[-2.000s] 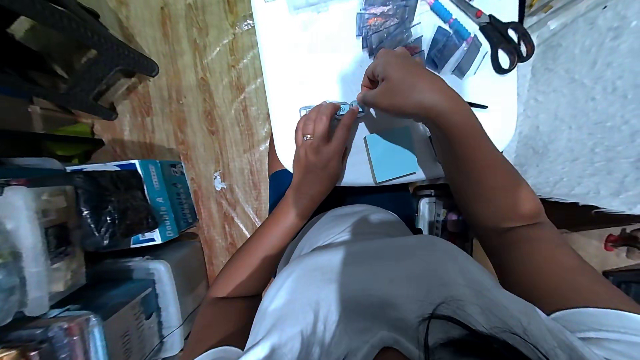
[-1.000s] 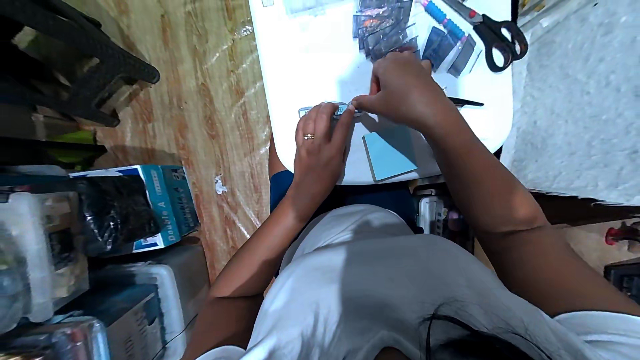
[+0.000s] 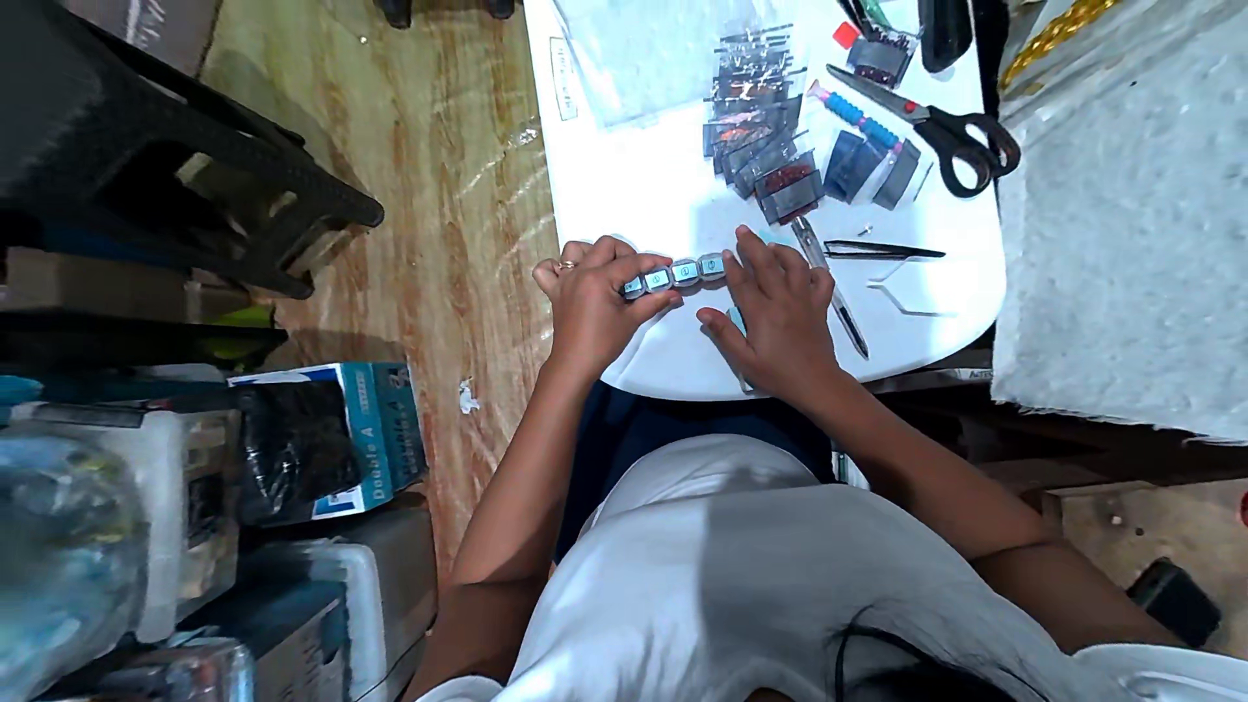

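Note:
A row of small clear containers (image 3: pixel 684 272) with blue labels lies over the white tabletop (image 3: pixel 663 346). My left hand (image 3: pixel 600 297) grips the row's left end between thumb and fingers. At its right end is my right hand (image 3: pixel 780 312), fingers apart and palm down, the fingertips beside the last container; whether they touch cannot be told. Light blue paper (image 3: pixel 738 322) is mostly hidden under the right hand. A clear-barrelled pen (image 3: pixel 829 283) and black tweezers (image 3: pixel 882 251) lie right of that hand.
Small plastic bags (image 3: pixel 788 185) overlap in a column beyond my hands. Black-handled scissors (image 3: pixel 960 141), a blue-and-pink rod (image 3: pixel 856 115) and a small bead container (image 3: pixel 880 58) lie at the upper right. A clear plastic sheet (image 3: pixel 643 58) covers the far left. White foam (image 3: pixel 1121 244) borders the table's right.
My right hand has come away from the fingers of my left and now rests open, further right. More of the labelled container row shows between the hands.

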